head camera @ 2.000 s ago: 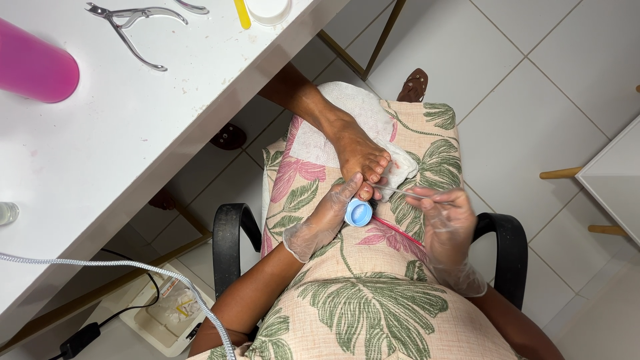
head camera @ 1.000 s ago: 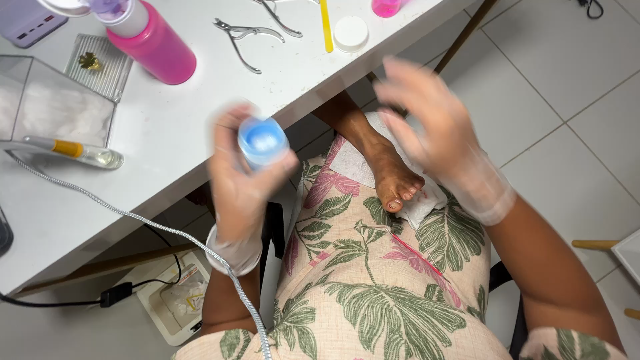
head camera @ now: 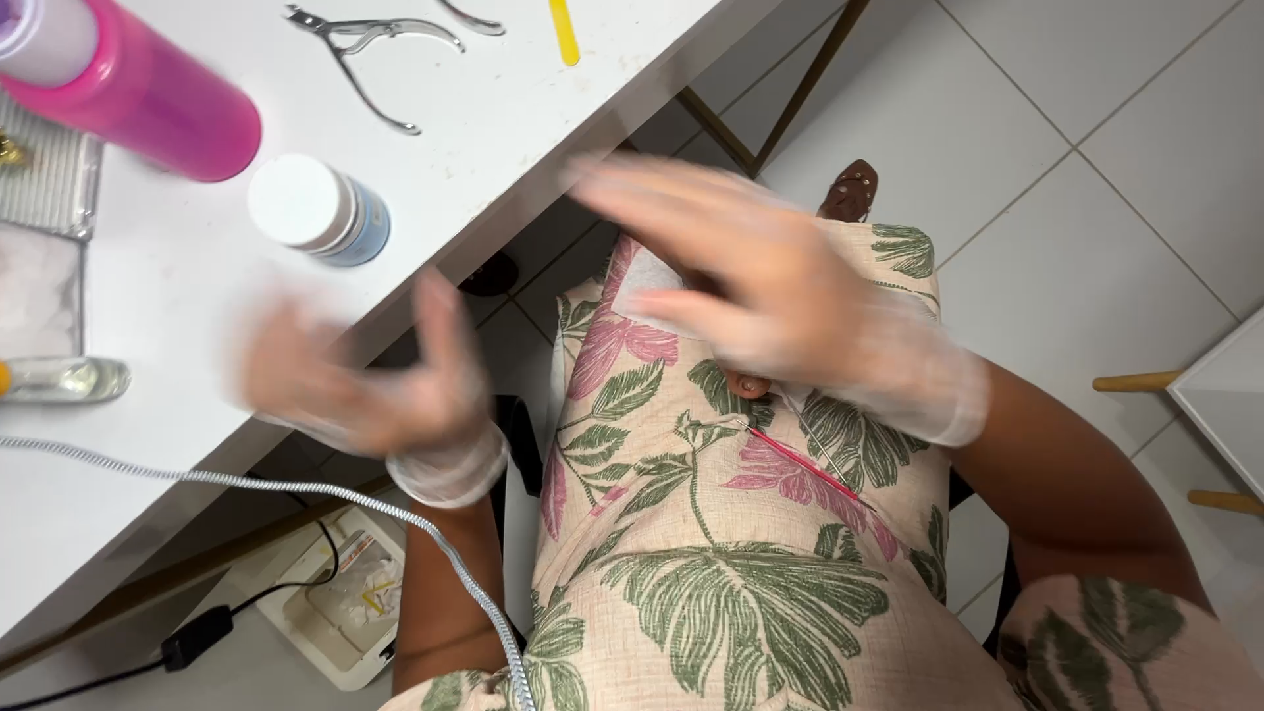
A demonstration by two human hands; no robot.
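Observation:
Both my hands wear clear gloves and are blurred by motion. My left hand point(head camera: 370, 380) is over the table edge, fingers apart and holding nothing, just below a blue jar with a white lid point(head camera: 318, 212) that stands on the table. My right hand point(head camera: 780, 286) is above my lap, its fingers apart with nothing seen in them. It hides most of the other person's foot; one toe point(head camera: 749, 385) shows below it. A white cloth point(head camera: 647, 286) lies partly hidden beside it. On my patterned clothing lie a pink-handled thin tool point(head camera: 805, 461) and a slender metal tool point(head camera: 818, 434).
On the white table point(head camera: 474, 128) are cuticle nippers point(head camera: 370, 44), a yellow stick point(head camera: 564, 32), a pink bottle point(head camera: 163, 99) and a small clear bottle point(head camera: 84, 379). A braided cable point(head camera: 336, 491) crosses the table edge. A plastic bin point(head camera: 346, 602) sits below.
The blue jar, open in my left hand a second ago, now stands lidded on the table. My left hand has let go of it. The white lid is no longer seen lying separately beside the yellow stick.

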